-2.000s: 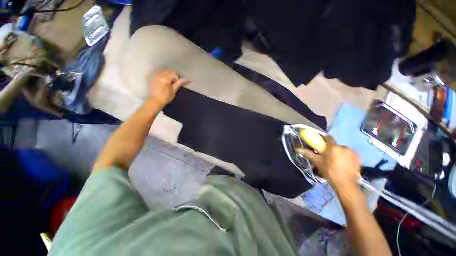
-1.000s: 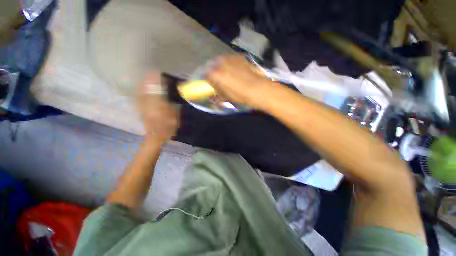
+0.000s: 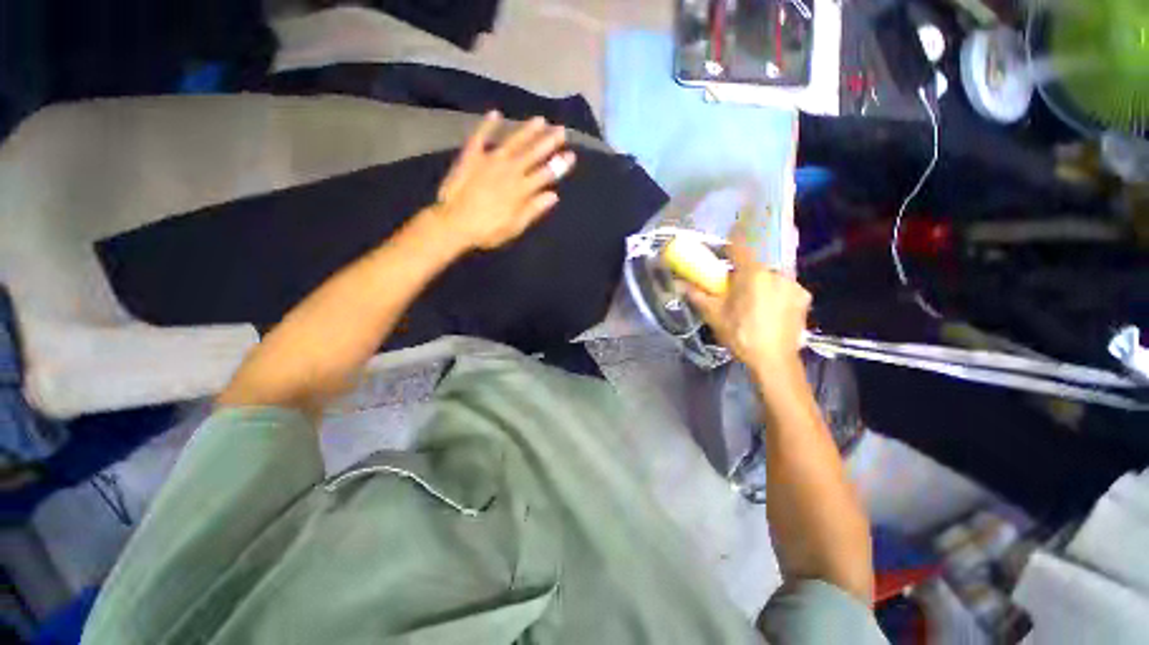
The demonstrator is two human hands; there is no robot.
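Observation:
A black garment piece (image 3: 378, 258) lies flat along the beige padded pressing board (image 3: 76, 164). My left hand (image 3: 504, 187) rests on the upper right part of the cloth with its fingers spread and holds nothing. My right hand (image 3: 754, 302) grips the yellow handle (image 3: 697, 266) of a silver steam iron (image 3: 653, 287). The iron is just right of the cloth's right end, at the near left part of the light blue mat (image 3: 706, 151). The palm and fingers hide part of the iron.
The iron's whitish hose and cord (image 3: 970, 362) run right. A metal tray (image 3: 746, 44) with red items stands beyond the mat. A green fan (image 3: 1096, 57) is at the upper right. Another dark cloth (image 3: 441, 88) lies behind the board. A thin white cable (image 3: 898, 227) hangs at right.
The view has turned right. My right hand has moved the iron from the middle of the cloth to past its right end. My left hand has moved right along the cloth and lies spread on it.

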